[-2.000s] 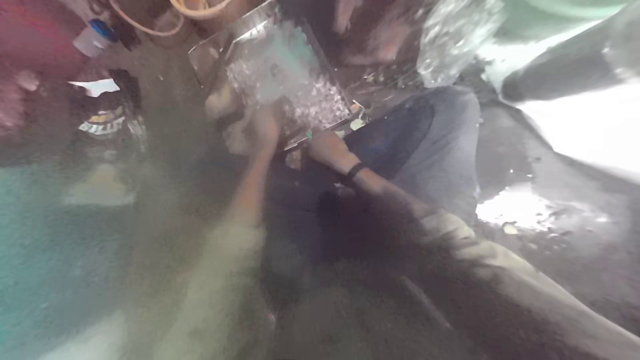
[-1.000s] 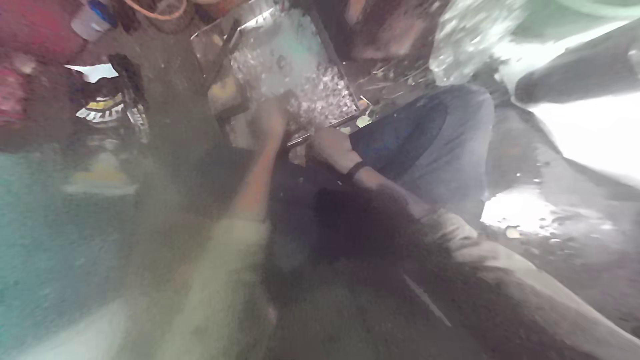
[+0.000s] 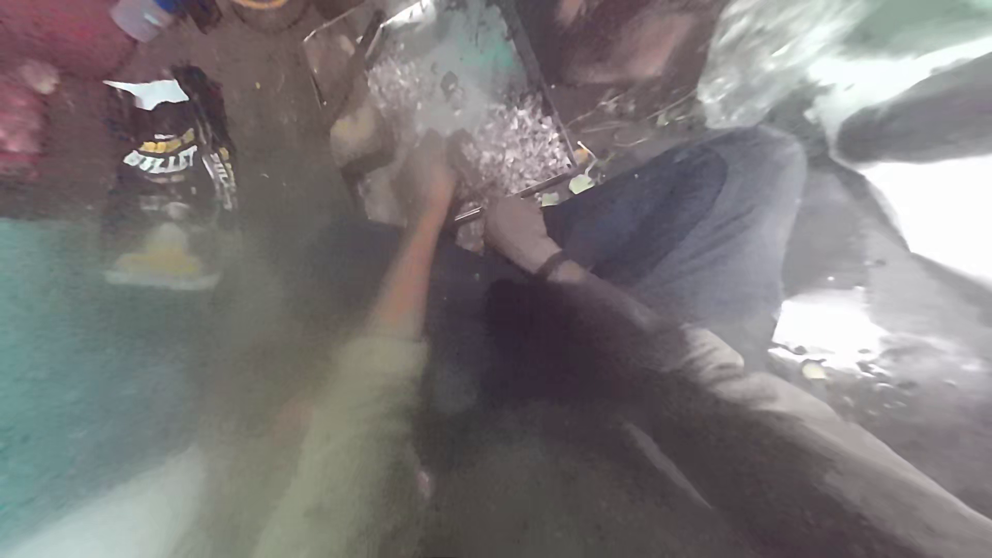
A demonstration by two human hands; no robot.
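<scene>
A rectangular metal tray (image 3: 535, 66) lies ahead of my legs, with many small pale chopped pieces (image 3: 527, 143) spread over its near right part. My left hand (image 3: 426, 174) is over the near left part of the tray; it is blurred, and whether its fingers hold anything is hidden. My right hand (image 3: 518, 226), with a dark band at the wrist, is at the tray's near edge beside my knee. Its fingertips are hidden, so what it holds does not show. The view is hazy.
A black printed bag (image 3: 167, 186) stands at the left. A clear container with a blue lid (image 3: 142, 17) is at the top left, near an orange ring-shaped rim (image 3: 262, 3). Clear plastic sheeting (image 3: 748, 62) lies at the upper right. Small scraps (image 3: 581, 182) lie beside the tray.
The view has shifted slightly. My hands stay near the tray's near edge; no other clear change shows.
</scene>
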